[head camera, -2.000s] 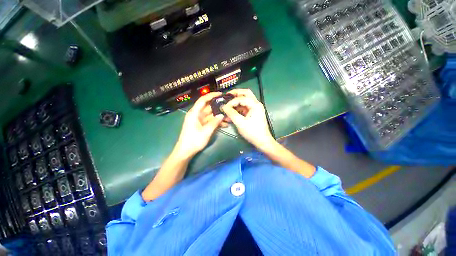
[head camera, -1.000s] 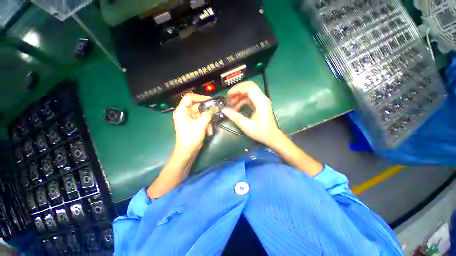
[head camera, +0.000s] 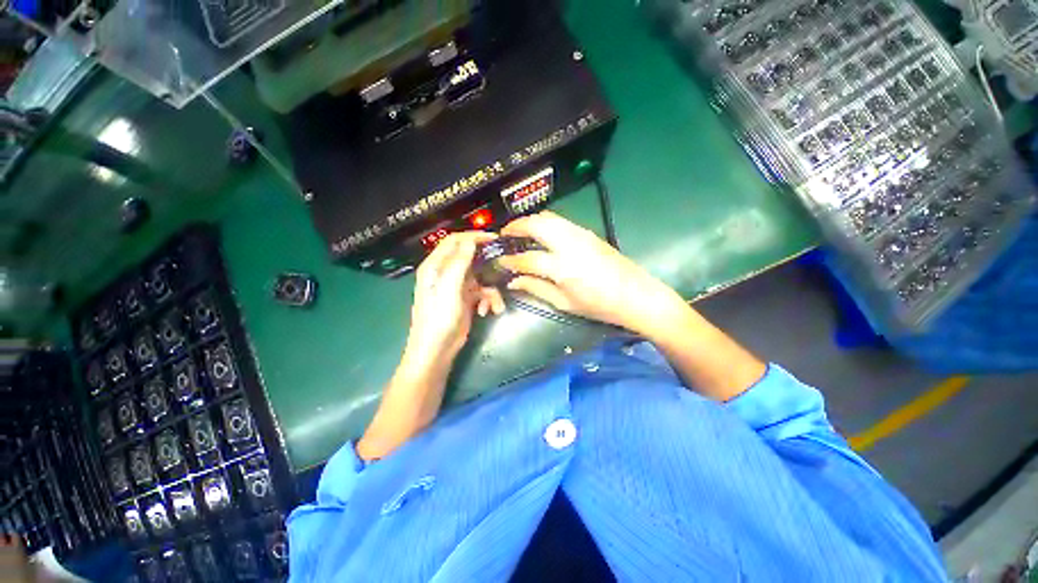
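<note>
A small black module (head camera: 492, 271) is held between both hands in front of the black fixture machine (head camera: 455, 171). My left hand (head camera: 442, 294) grips its left side with thumb and fingers. My right hand (head camera: 569, 269) lies over its right side, with the fingers bent onto it. The fingers hide much of the module. The machine shows white lettering and red lit digits on its front edge. The metallic and black fixture nest (head camera: 430, 93) sits on its top.
A black tray (head camera: 253, 376) with modules in its pockets is at the left. A clear tray (head camera: 785, 188) of small shiny parts is at the right. Loose modules (head camera: 295, 289) stand on the green bench (head camera: 342, 376). A clear guard (head camera: 171, 57) is at the upper left.
My right hand has closed in over the module, with its fingers flatter across it, and covers more of it. The view has shifted, so the trays and loose modules appear further right.
</note>
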